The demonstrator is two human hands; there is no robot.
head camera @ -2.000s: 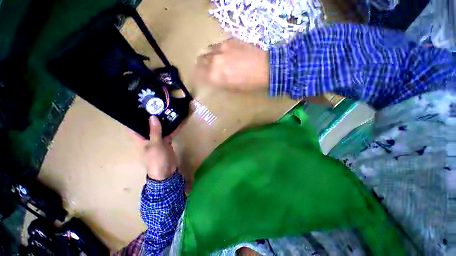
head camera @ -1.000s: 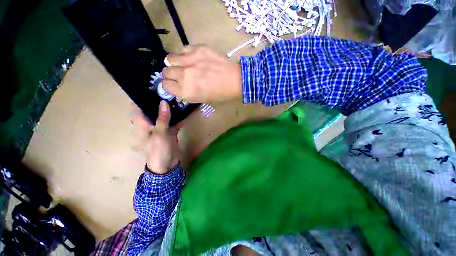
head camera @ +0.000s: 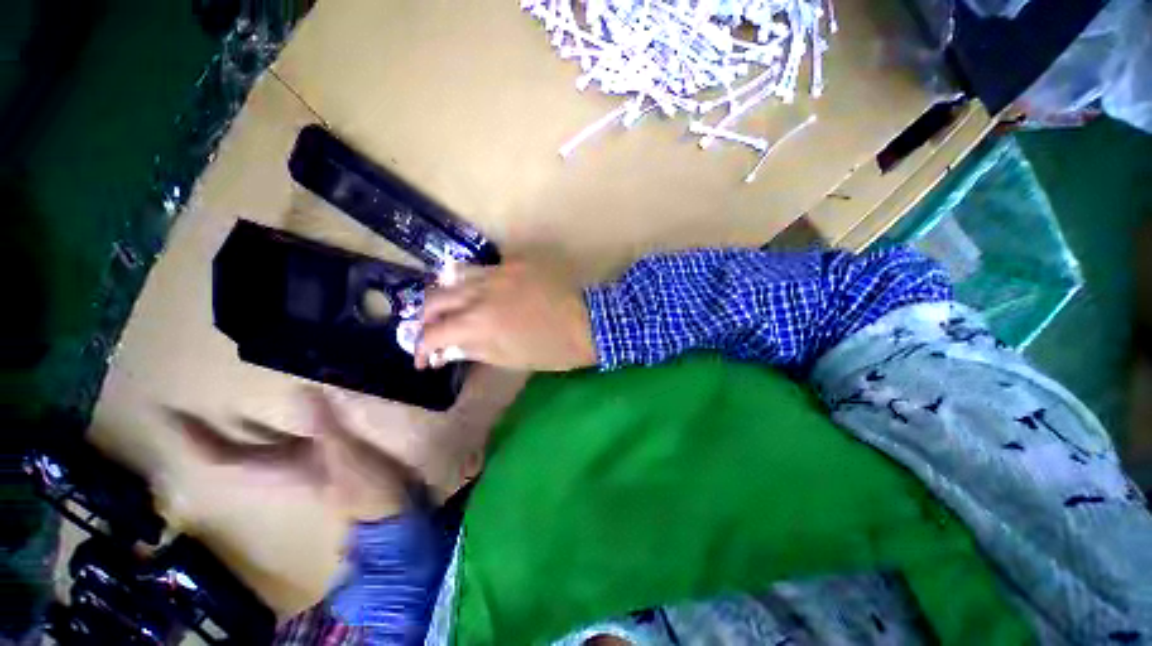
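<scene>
A black housing (head camera: 316,303) lies open on the brown bench, with a round pale hole near its right end. A narrow black cover (head camera: 366,189) lies beyond it at an angle, its right end near my fingers. My right hand (head camera: 486,322) is over the right end of the housing, fingers bent at the white and metallic details there. White shows at its fingertips; whether it pinches a part is hidden. My left hand (head camera: 297,454) is blurred, off the housing on its near side, with fingers apart and nothing visible in it.
A pile of white connector leads (head camera: 689,63) lies at the top, some loose at its near edge. Glossy black units (head camera: 164,587) are grouped at lower left. A translucent green bin (head camera: 998,240) is at right. A crumpled plastic bag (head camera: 1112,76) is at upper right. The dark green belt borders the left.
The housing now lies lower and flatter, with the cover swung to a wider angle. My left hand has let go of the housing and moved left. My right hand is lower, still at the housing's end.
</scene>
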